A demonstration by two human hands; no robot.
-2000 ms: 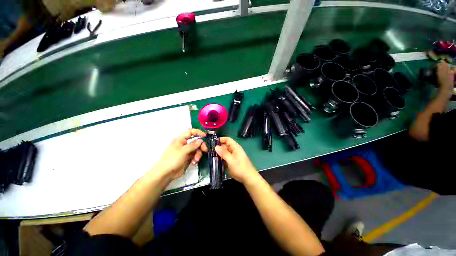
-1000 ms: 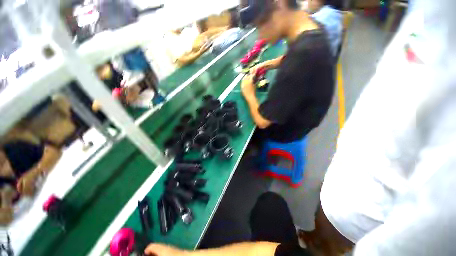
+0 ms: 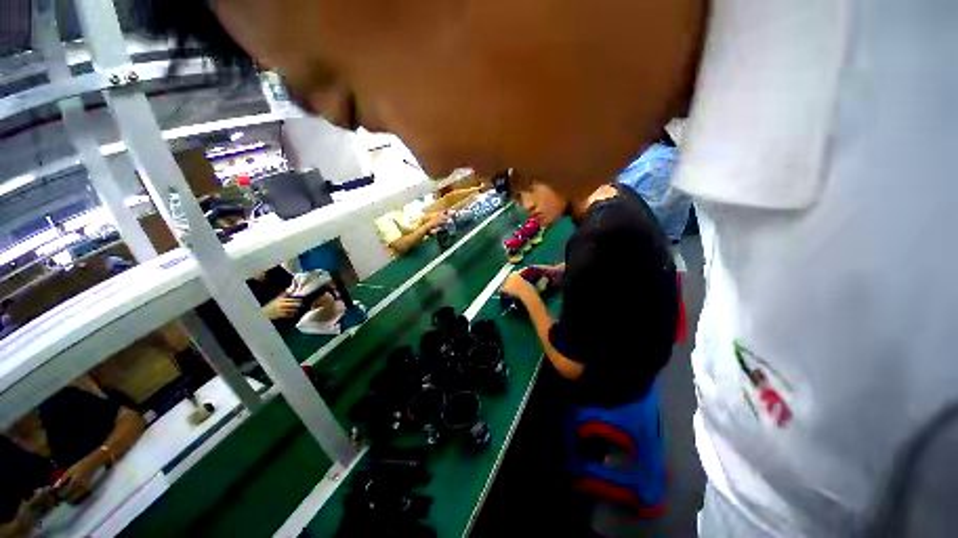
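Observation:
Neither of my hands is in the picture. Nearest in front of me, a loose pile of black handle parts (image 3: pixel 387 492) lies on the green surface (image 3: pixel 446 492) and is cut off by the lower edge. Beyond it stand several empty black barrel housings (image 3: pixel 460 410), grouped close together with their round openings up. The pink-ended body is not in view near me.
A person in a white collared shirt (image 3: pixel 783 284) leans in close, filling the upper and right side. A person in black (image 3: pixel 620 294) sits on a blue stool (image 3: pixel 620 452) at the bench. White posts (image 3: pixel 247 315) stand left. More workers sit across the line.
The view has swung right and up from the work. My hands and the pink-ended body have left the picture. The white-shirted person now fills much more of the view.

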